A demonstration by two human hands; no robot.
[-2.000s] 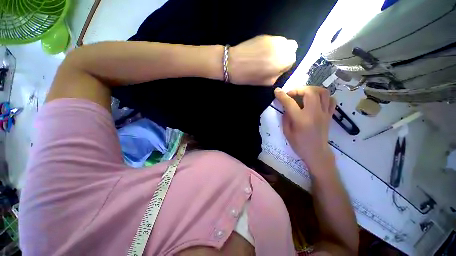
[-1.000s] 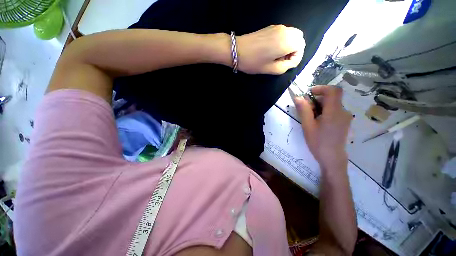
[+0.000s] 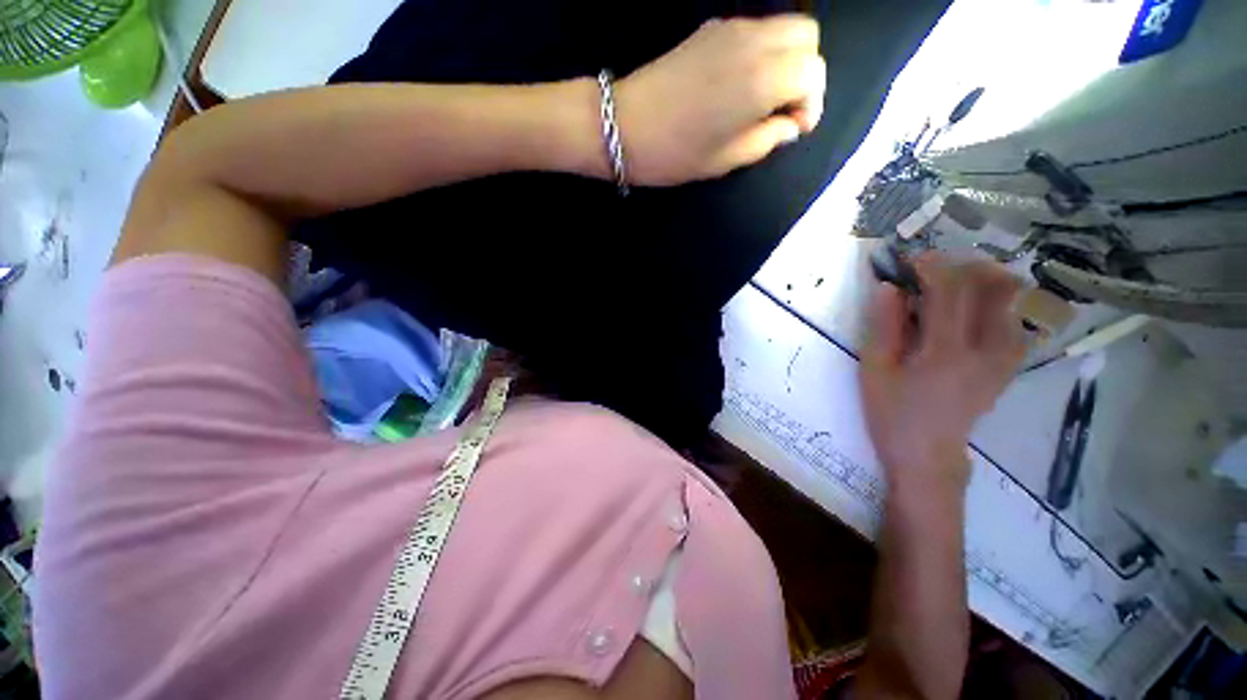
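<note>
The black garment (image 3: 547, 260) lies across my lap and over the table edge up to the machine. My left hand (image 3: 718, 103) rests on its upper part with the fingers curled in; the cloth at the fingertips is pinched. My right hand (image 3: 950, 328) is over the machine bed, right of the garment and apart from it, slightly blurred. Small black thread snips (image 3: 896, 268) show at its thumb and fingers, partly hidden by the hand.
The presser foot and needle area (image 3: 896, 198) is just beyond my right hand. A white-handled tool (image 3: 1105, 337) and dark narrow snips (image 3: 1074, 445) lie on the machine bed. A green fan (image 3: 62, 34) stands at the far left. A plastic bag with blue cloth (image 3: 369, 358) is beside my lap.
My right hand has moved right, away from the garment edge, with the snips in it. Two seconds ago its fingertips were at the cloth. My left hand has moved slightly up the garment.
</note>
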